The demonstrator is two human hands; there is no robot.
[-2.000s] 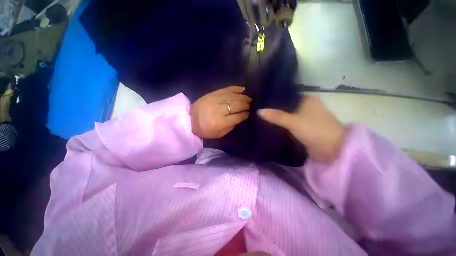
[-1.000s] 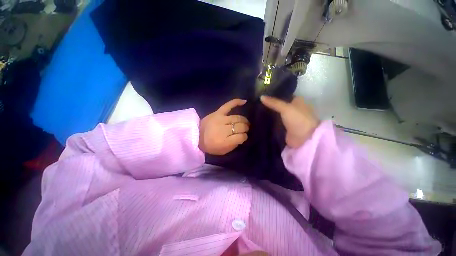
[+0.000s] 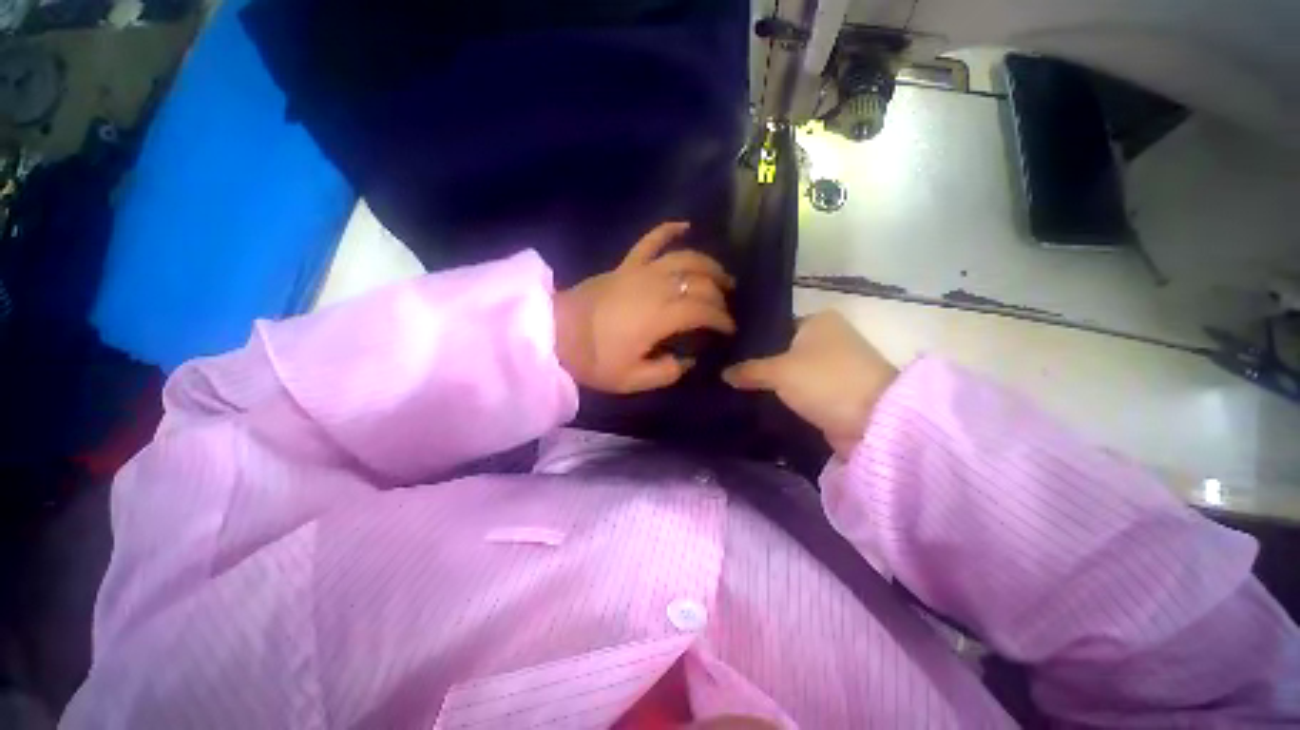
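A dark purple-black garment piece covers the machine bed and hangs to my lap. Its right edge runs up to the presser foot, which looks gold under the lamp. My left hand, with a ring, lies on the cloth below the foot; thumb and fingers are bent around a small fold. My right hand is at the cloth's right edge, thumb or finger tip at the fold beside my left hand; its other fingers are hidden, seemingly under the cloth.
The sewing machine head is at the top right. A black phone lies on the white bed. Dark snips or a similar tool lie at the right edge. Blue fabric lies at the left.
My right hand has moved down from near the foot to beside my left hand. My left hand has moved slightly up and right, its fingers now curled. The cloth's right edge has shifted left, baring more bed.
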